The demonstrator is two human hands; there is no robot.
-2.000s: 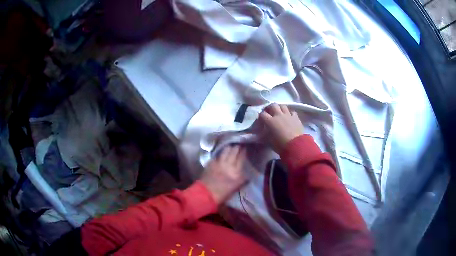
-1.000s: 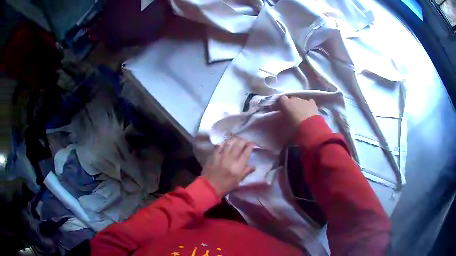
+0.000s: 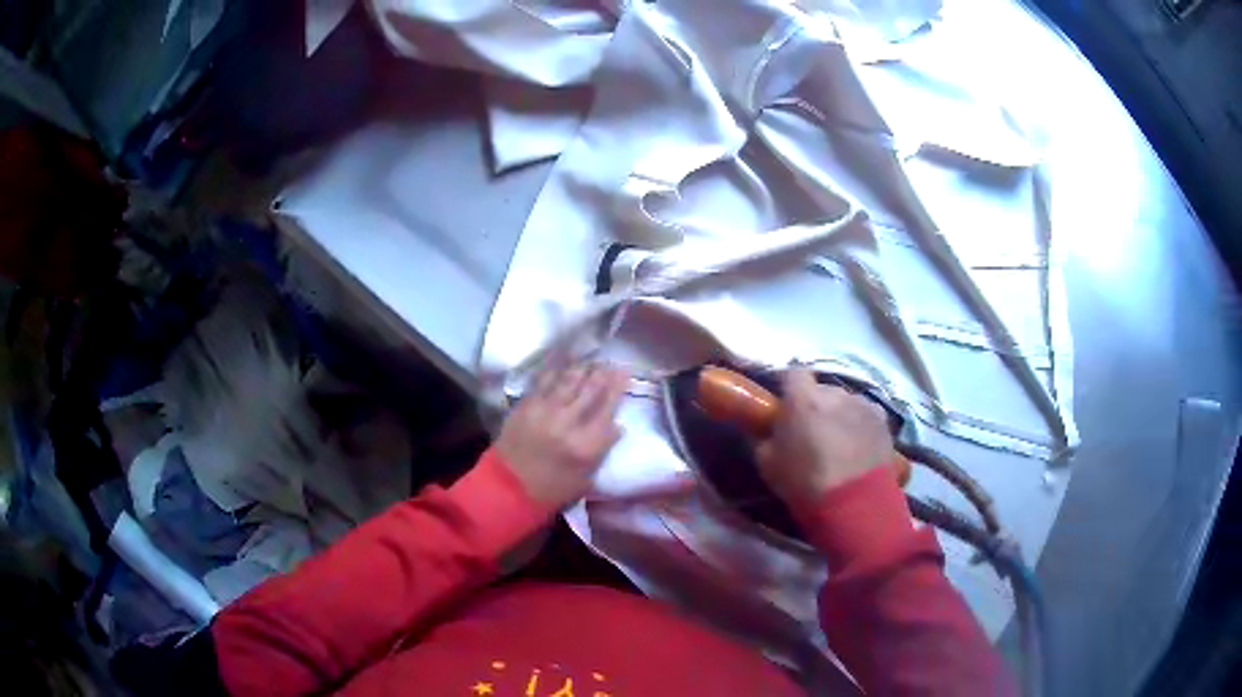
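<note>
A pale garment body (image 3: 797,306) lies spread and rumpled over the table, with raised seams towards the right. A small dark label or patch (image 3: 609,267) shows near its left part. My right hand (image 3: 834,443) is closed around the orange-brown handle of a steam iron (image 3: 736,470), whose dark body rests on the near part of the cloth, tip towards the left. My left hand (image 3: 561,429) lies on the cloth left of the iron, fingers spread and slightly blurred. The soleplate's underside is hidden.
The iron's hose and cord (image 3: 974,511) run from its rear to the lower right. The pressing table's edge (image 3: 375,302) slants down at left. Cloth scraps (image 3: 252,409) and a white roll (image 3: 161,565) lie below left. More pale cloth (image 3: 504,41) lies at the far side.
My right hand has let go of the cloth fold and now grips the iron, which has come out from beside my right forearm. My left hand remains on the cloth near the seam.
</note>
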